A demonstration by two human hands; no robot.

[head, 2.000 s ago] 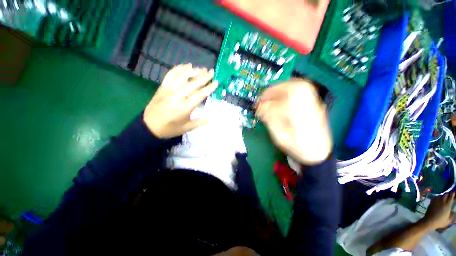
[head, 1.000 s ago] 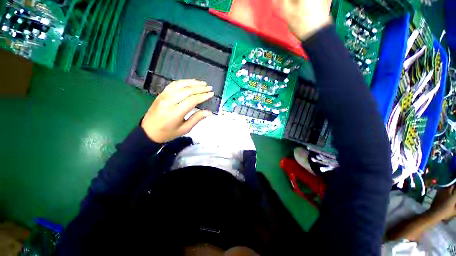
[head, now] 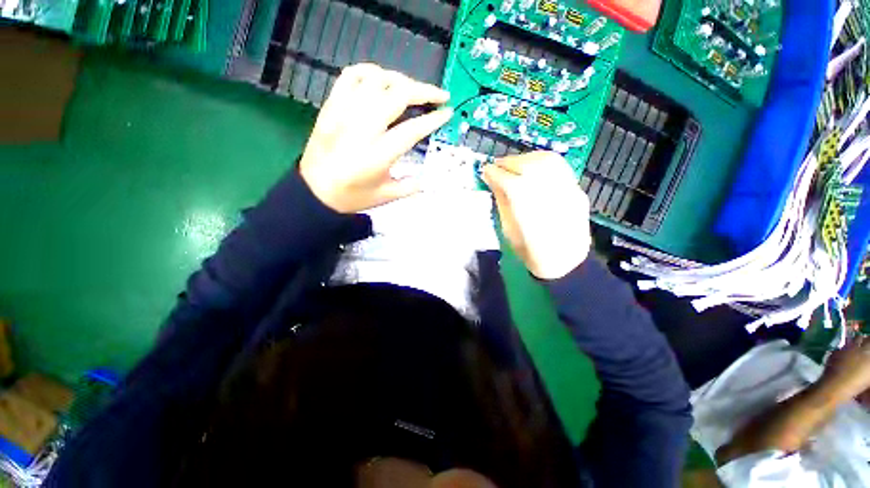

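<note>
A green circuit board (head: 525, 81) lies across the black rack (head: 367, 48). Several small yellow-and-black components sit on it in pairs, beside dark rectangular slots. My left hand (head: 367, 138) is at the board's left edge, thumb and forefinger apart with a gap between them; I see nothing held in it. My right hand (head: 544, 210) is at the near edge of the board with its thumb and fingertips pinched together. Something small and dark shows at those fingertips; whether it is held or part of the board, I cannot tell.
The red-edged component tray (head: 630, 11) is cut off at the top. More boards (head: 720, 43) are stacked right of it. A blue bin (head: 777, 143) at right has white wires (head: 763, 276) hanging out. Leaning boards (head: 143, 21) stand upper left. Another person's arm (head: 797, 410) is lower right.
My right hand has come back from over the component tray to the board's near edge. My left hand has moved up a little to the board's left edge. The view has shifted.
</note>
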